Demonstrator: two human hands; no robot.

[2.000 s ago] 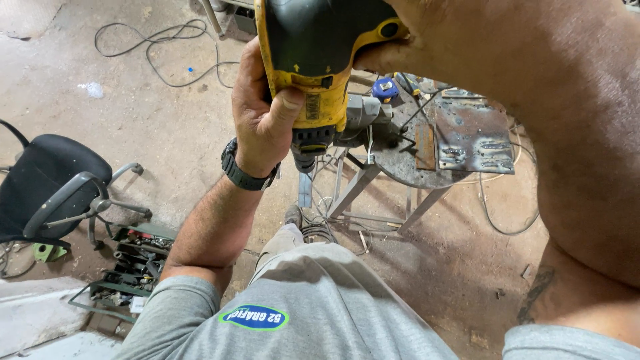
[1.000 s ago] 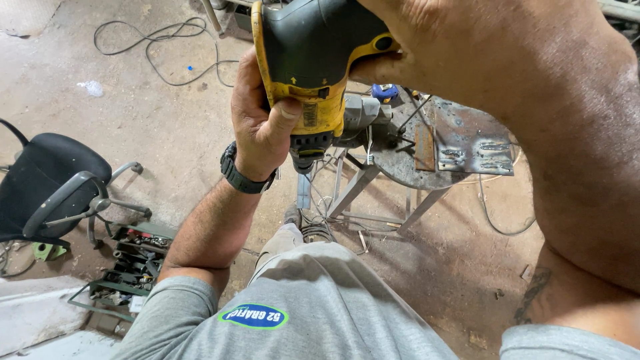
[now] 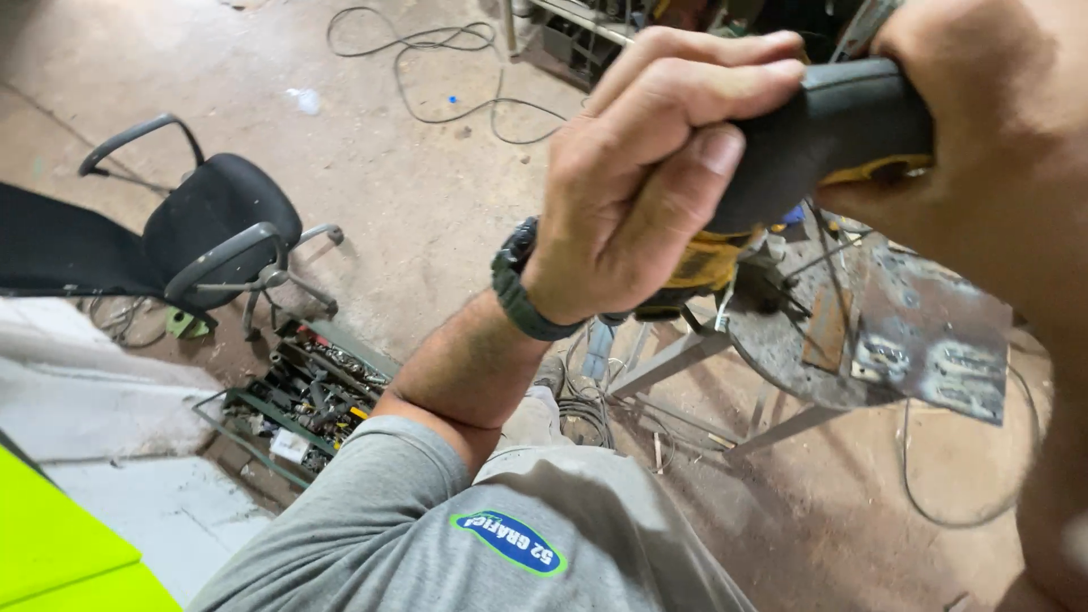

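A black and yellow power drill (image 3: 824, 127) is close to the camera at upper right, above a round metal table. My left hand (image 3: 654, 170), with a dark watch on the wrist, rests on the top of the drill's body, its fingers spread along the black housing. My right hand (image 3: 960, 110) is around the handle side of the drill at the right, partly cut off by the frame edge. The drill's yellow front part (image 3: 701, 263) shows below my left hand. Its chuck and tip are mostly hidden.
The round metal table (image 3: 769, 361) bears a welded steel plate (image 3: 943, 340) and a rusty flat piece (image 3: 826, 330). A black office chair (image 3: 221, 221) stands at left, near an open metal toolbox (image 3: 314, 391) full of tools. Cables (image 3: 450, 42) lie on the floor.
My left hand has moved from the drill's yellow front part to its black rear housing. The view has shifted, bringing more of the chair and toolbox into sight.
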